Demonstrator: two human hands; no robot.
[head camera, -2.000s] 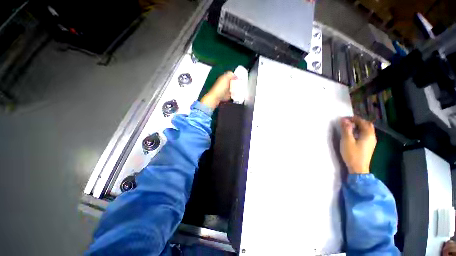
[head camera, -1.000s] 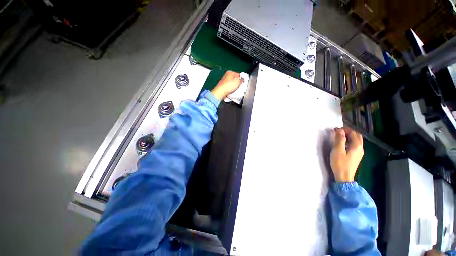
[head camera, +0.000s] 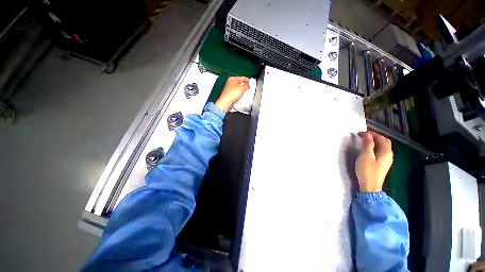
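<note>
A large flat silver server chassis (head camera: 303, 175) lies in front of me, with small screws on its top. My left hand (head camera: 234, 91) is shut on a crumpled white wiping cloth (head camera: 246, 99) beside the chassis's far left side, above a dark foam block (head camera: 234, 143). My right hand (head camera: 374, 159) is at the chassis's right edge, fingers curled against it; whether it holds anything is hidden.
A second chassis with a perforated end (head camera: 282, 26) is at the far end on a green mat (head camera: 226, 56). Ball transfer units (head camera: 175, 120) line the left, beside a metal rail (head camera: 125, 154). Rollers (head camera: 367, 69), a black post (head camera: 425, 79) and another chassis (head camera: 462, 212) are right. A person's hand (head camera: 477, 266) shows lower right.
My left hand and the cloth have moved down slightly along the chassis's left side since the oldest frame. My right hand stays at the right edge. The view has shifted slightly.
</note>
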